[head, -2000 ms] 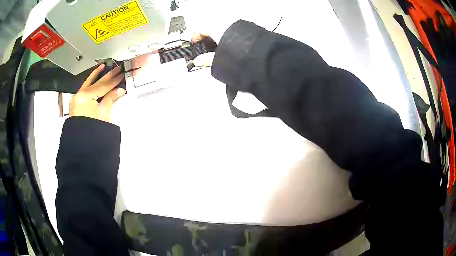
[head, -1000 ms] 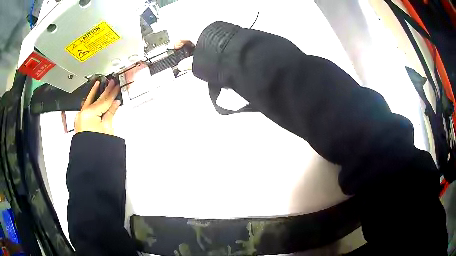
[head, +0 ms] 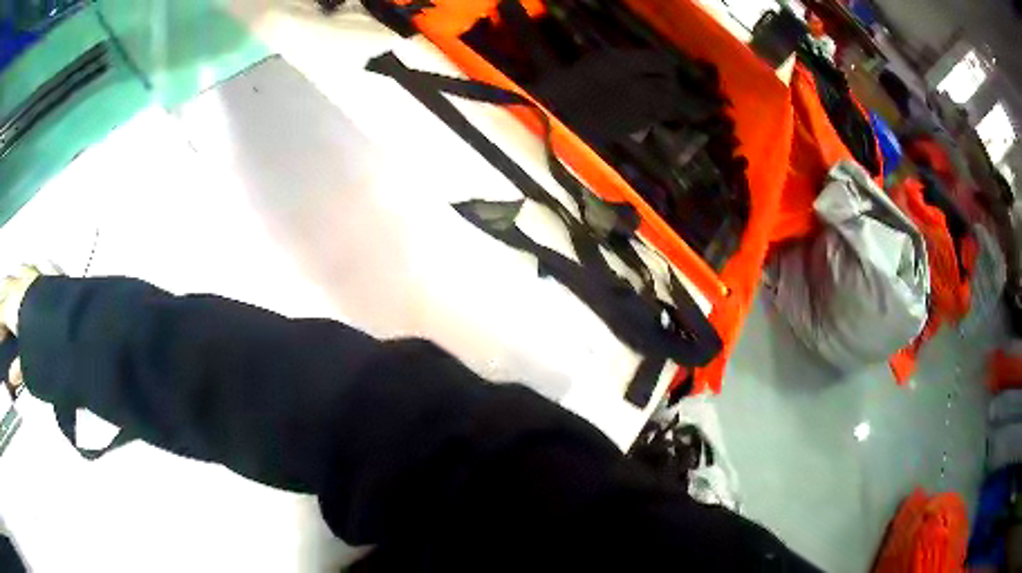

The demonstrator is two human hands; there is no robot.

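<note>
My right hand is at the far left edge, mostly cut off by the picture's rim and the dark sleeve; what it holds, if anything, cannot be told. A thin black webbing loop hangs below the sleeve near the wrist, over the white tabletop. My left hand is out of the picture. Black webbing strips with dark triangular tabs lie loosely on the pale table edge to the right of my arm. The sewing machine head is not in view.
An orange cloth or bag holds a dark webbing pile beyond the strips. A grey sack stands on the grey-green floor. Another orange bundle lies at lower right. A green surface is at upper left.
The view has swung right. The machine head, left hand and camouflage straps have left the picture. My right hand now sits at the left edge; the webbing pile and floor have come in.
</note>
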